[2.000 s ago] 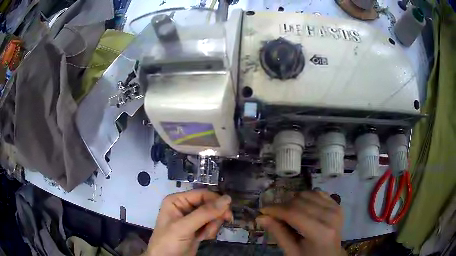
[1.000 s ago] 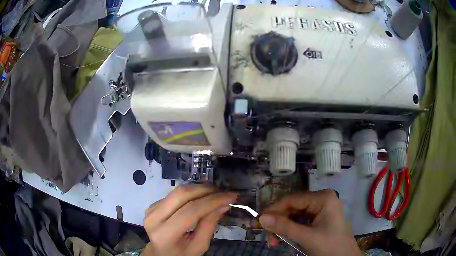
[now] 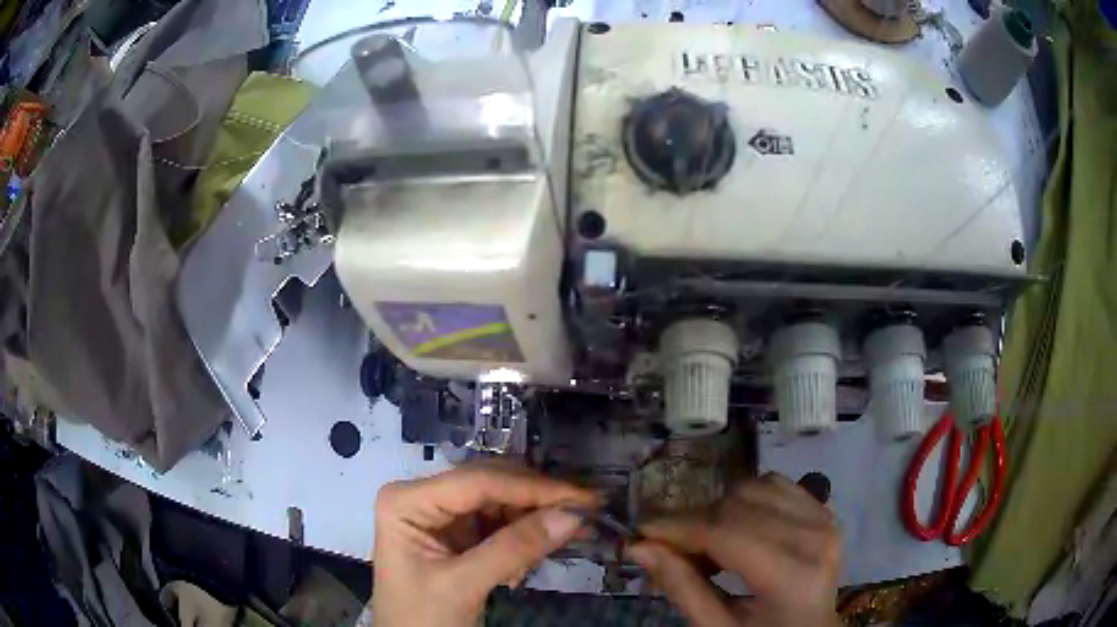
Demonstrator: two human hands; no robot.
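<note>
The cream-white overlock machine (image 3: 784, 159) stands in front of me, its looper area (image 3: 576, 429) open and dark with lint below the head. My left hand (image 3: 472, 539) is below the presser foot (image 3: 500, 416), thumb and fingertips pinched together. My right hand (image 3: 747, 551) is just right of it, pinching slim tweezers (image 3: 609, 523) that point left to the left fingertips. Both hands are in front of the looper area. No thread can be made out between the fingertips, and what the left hand pinches is hidden. The right fingers are blurred.
Red-handled scissors (image 3: 955, 478) lie right of the machine, below the tension dials (image 3: 805, 374). Grey-brown fabric (image 3: 110, 270) and a silver side plate (image 3: 233, 319) are at left. Olive-green fabric (image 3: 1066, 367) hangs at right. A thread cone (image 3: 998, 59) stands at upper right.
The tweezers showed bright and long between the hands a second ago; now only a short dark part shows. The left fingers have curled in more, and the camera view has shifted slightly.
</note>
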